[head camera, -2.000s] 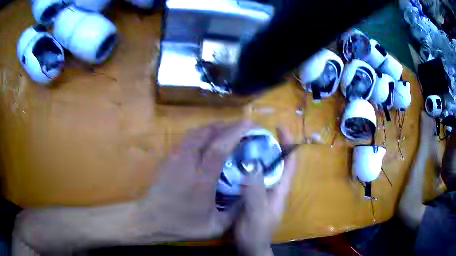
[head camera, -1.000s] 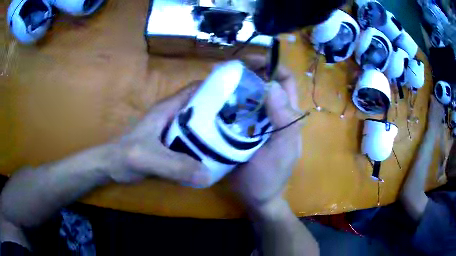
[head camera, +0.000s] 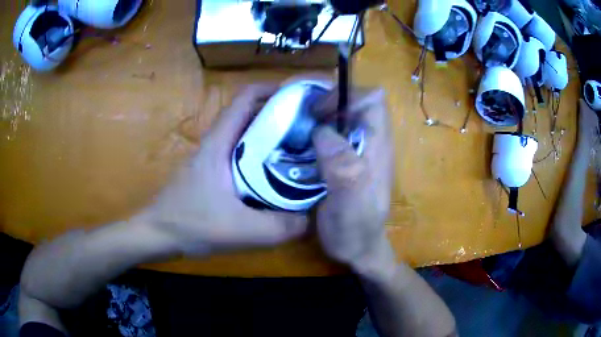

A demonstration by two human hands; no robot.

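A white camera housing [head camera: 267, 148] with a dark open face and a black band is held over the table in both hands. My left hand [head camera: 211, 178] wraps its left and lower side. My right hand [head camera: 352, 191] is on its right side, with the thumb over the open face. The black electric screwdriver [head camera: 352, 5] hangs from the top edge. A dark narrow shaft or strip [head camera: 343, 82] runs down to the opening by my right fingers; whether it touches the housing cannot be told. Both hands are slightly blurred.
The screw feeder box [head camera: 263, 55] stands behind the hands. White housings [head camera: 43, 38] lie at the upper left. Several camera heads [head camera: 514, 160] with trailing lead wires [head camera: 445, 125] lie at the right. Another person's arm [head camera: 572, 187] rests at the right edge.
The housing was turned and tilted in both hands, and its lower end now faces less toward me. The right thumb has moved over the open face. The view has shifted slightly.
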